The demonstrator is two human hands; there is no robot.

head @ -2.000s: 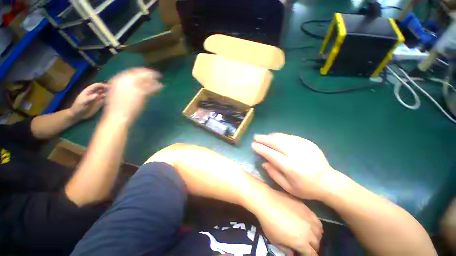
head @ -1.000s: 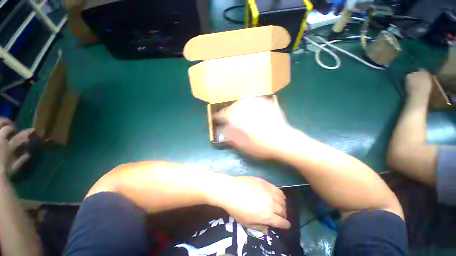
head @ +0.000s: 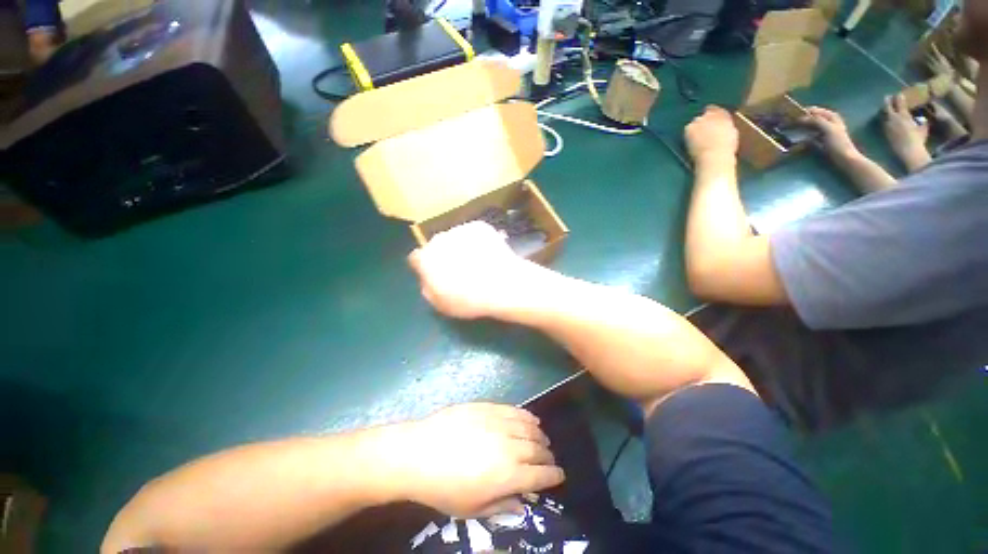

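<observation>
A small brown cardboard box [head: 550, 240] stands on the green bench in front of me, its lid [head: 450, 157] open at the back. Dark items and a shiny packet [head: 527, 232] lie inside. My right hand [head: 468, 271] is at the box's near left corner, with its fingers curled over the wall. It covers the front wall and part of the contents; its fingertips are partly hidden. My left hand [head: 493, 460] rests low over my lap, empty, with its fingers loosely bent and slightly apart.
A large black unit [head: 141, 130] stands at left on the bench [head: 271, 314]. Behind the box are a yellow-edged black unit [head: 410, 54], white cord [head: 585, 122] and a tan roll [head: 629, 91]. At right, a person's hands hold another open box [head: 764, 146]; more hands show beyond.
The view has turned to the right. My right hand has moved from over the box's contents to its near left corner. My left hand stays low over my lap.
</observation>
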